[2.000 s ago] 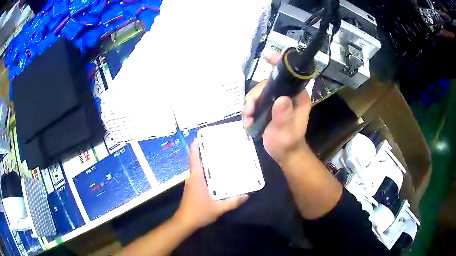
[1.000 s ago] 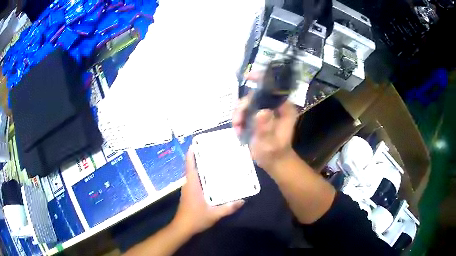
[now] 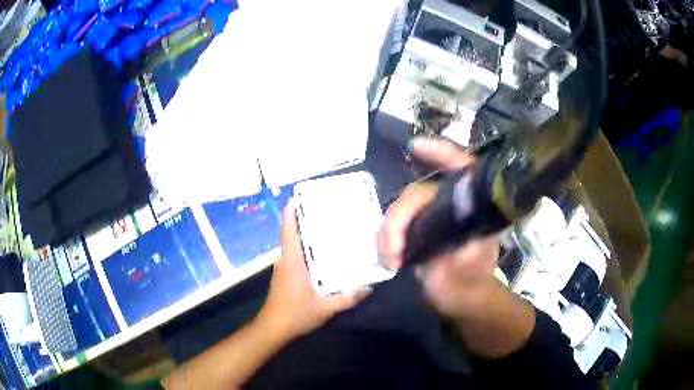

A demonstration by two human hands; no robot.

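Note:
My left hand (image 3: 298, 288) holds a white battery housing (image 3: 340, 228) from its left and lower edge, at the front edge of the bench. The housing's flat white side faces up, with small dark slots or holes along its edges. My right hand (image 3: 449, 251) grips the black electric screwdriver (image 3: 464, 217), which is blurred and tilted, its cord end toward the upper right. The driver's lower end is near the housing's lower right corner. Its tip is not clear to see, so contact cannot be told.
Screw feeders (image 3: 445, 68) stand at the upper right. A carton (image 3: 620, 206) with white security cameras (image 3: 582, 286) is at the right. A large overexposed white stack (image 3: 266, 99), black foam pads (image 3: 72, 145), blue battery packs (image 3: 114, 34) and blue printed boxes (image 3: 163, 255) lie on the bench.
The driver has swung from upright near the feeders to a strong tilt, its cord end now to the right. My right hand has moved down and right. The housing has shifted slightly up.

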